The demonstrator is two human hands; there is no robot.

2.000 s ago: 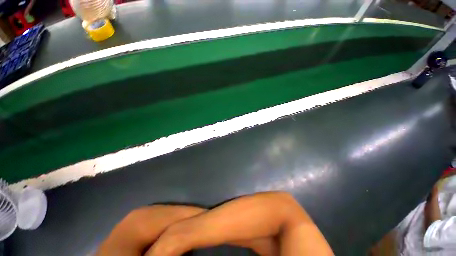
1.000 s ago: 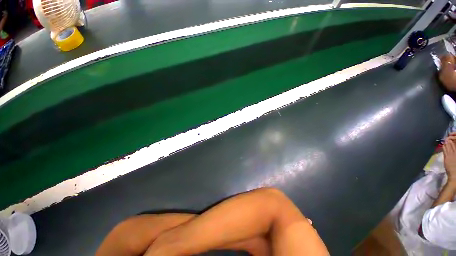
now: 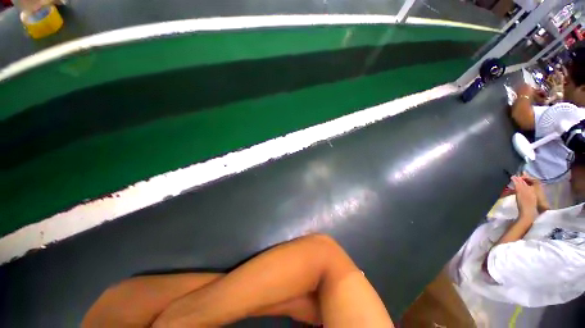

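My two bare forearms (image 3: 256, 282) are folded over each other at the bottom of the view. They rest at the near edge of the dark green-grey bench top (image 3: 276, 198). One arm crosses on top, with a sharp bend right of centre. Neither of my hands can be made out; they are hidden by the arms or cut off by the lower edge. No work piece shows at my arms.
A chipped white rail (image 3: 224, 160) borders the green conveyor belt (image 3: 192, 138). A yellow tape roll (image 3: 43, 23) is far left. A black round-headed device (image 3: 491, 69) stands far right. People in white shirts (image 3: 545, 266), a white fan (image 3: 558, 122) and a brown box (image 3: 439, 304) are at right.
The view has turned right: the near-left fan has left the picture, and more of the people at right shows. My arms stay folded.
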